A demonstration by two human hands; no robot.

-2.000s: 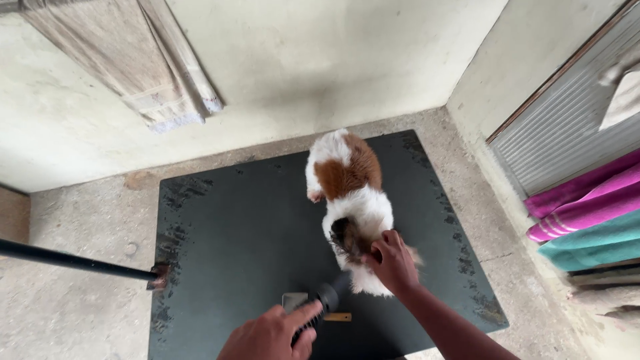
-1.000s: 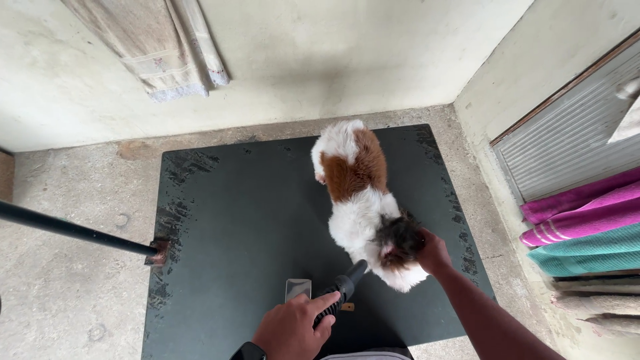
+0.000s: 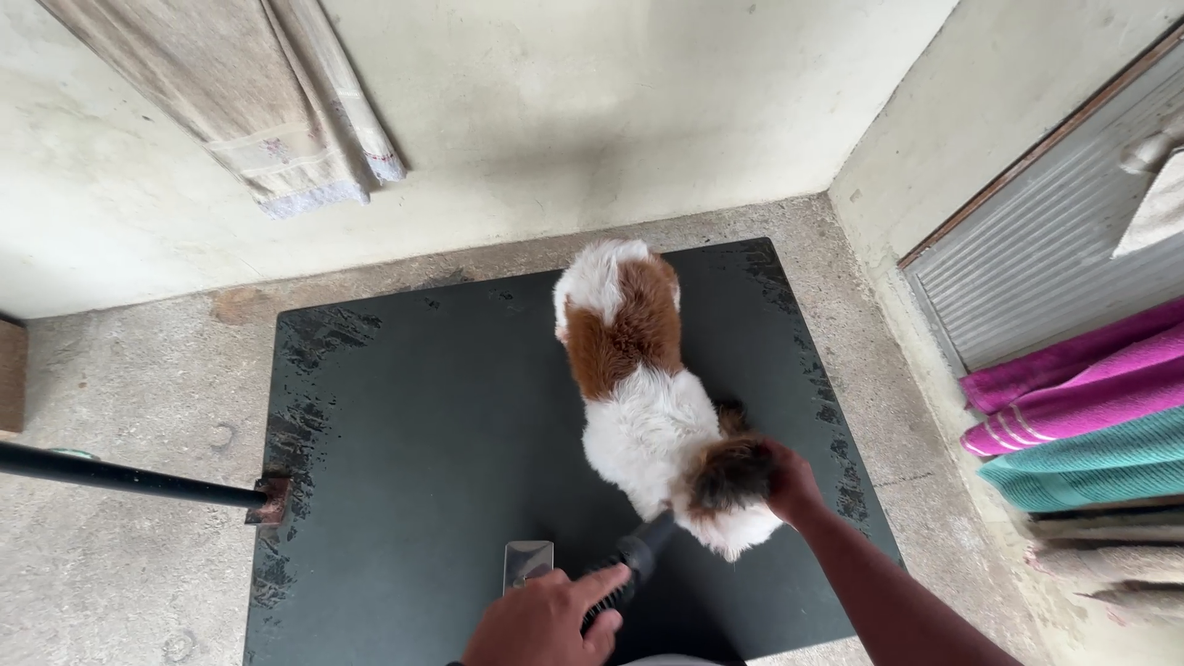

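Observation:
A small white and brown long-haired dog (image 3: 638, 398) stands on a dark grooming table (image 3: 416, 416), its head toward me. My left hand (image 3: 555, 610) is closed around the black ribbed hose of a dryer nozzle (image 3: 652, 541), index finger extended along it. The nozzle tip points at the dog's neck and chest and is close to the fur. My right hand (image 3: 791, 481) grips the dark fur at the side of the dog's head; its fingertips are partly hidden by the fur. Beside my left hand, a metal-backed slicker brush (image 3: 528, 560) lies on the table.
A black metal arm (image 3: 129, 476) meets the table's left edge at a rusty bracket (image 3: 268, 501). A beige towel (image 3: 240, 102) hangs on the back wall. Magenta (image 3: 1091, 379) and teal towels (image 3: 1101, 458) hang at the right, below a ribbed panel (image 3: 1027, 240).
The dog's head has turned, with my right hand still at its side. Since two seconds ago my right hand has moved right. The wooden-coloured item near the nozzle is no longer visible.

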